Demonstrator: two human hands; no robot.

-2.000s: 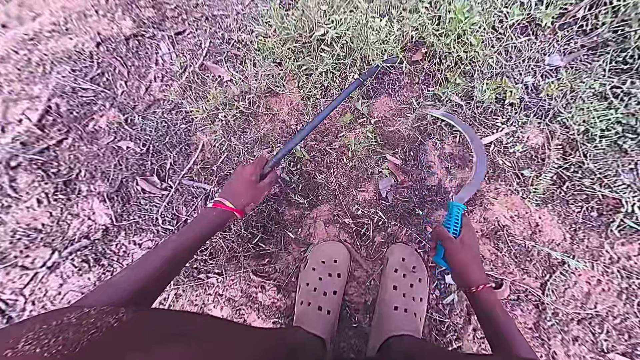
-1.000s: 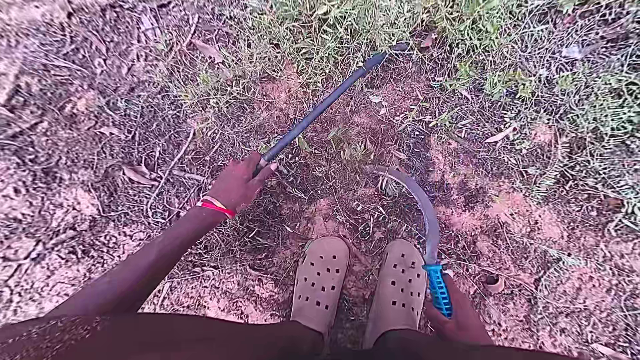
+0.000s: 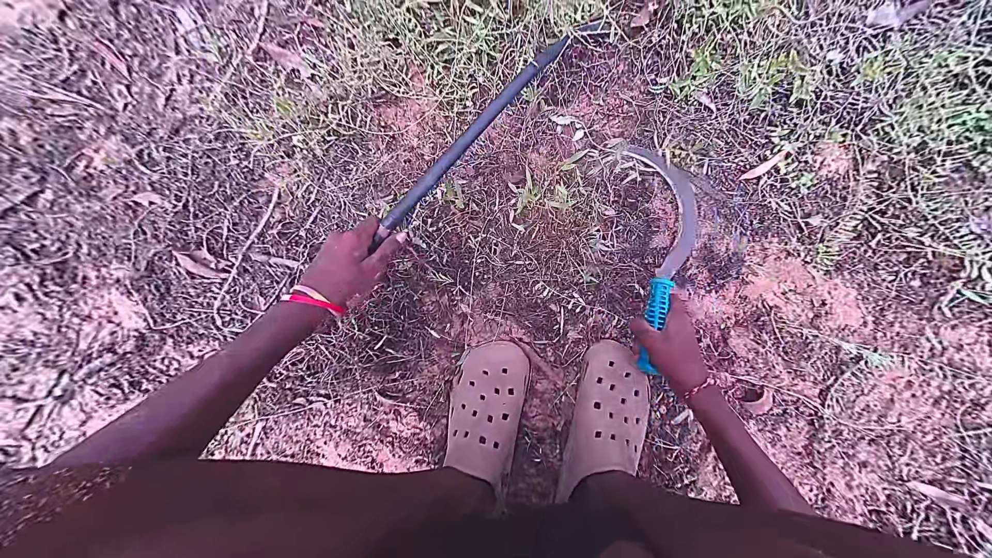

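My left hand (image 3: pixel 353 263), with red and pale bands at its wrist, is closed around the lower end of a long dark rod (image 3: pixel 473 132). The rod slants up and right, its narrower far end over the grass near the top. My right hand (image 3: pixel 676 345) grips the turquoise handle of a sickle (image 3: pixel 683 209). Its curved metal blade rises from the handle and bends left, the tip over thin cut-looking stalks between the two tools. Whether the tip touches the ground I cannot tell.
Two tan perforated clogs (image 3: pixel 488 411) are on my feet, below and between the hands. Green grass (image 3: pixel 775 70) grows along the top and right. Dry stalks, twigs (image 3: pixel 248 252) and fallen leaves (image 3: pixel 763 164) lie over reddish soil.
The sickle in my right hand has swung in from the right, dipped lower, then moved back up a little. My left hand keeps its hold on the rod.
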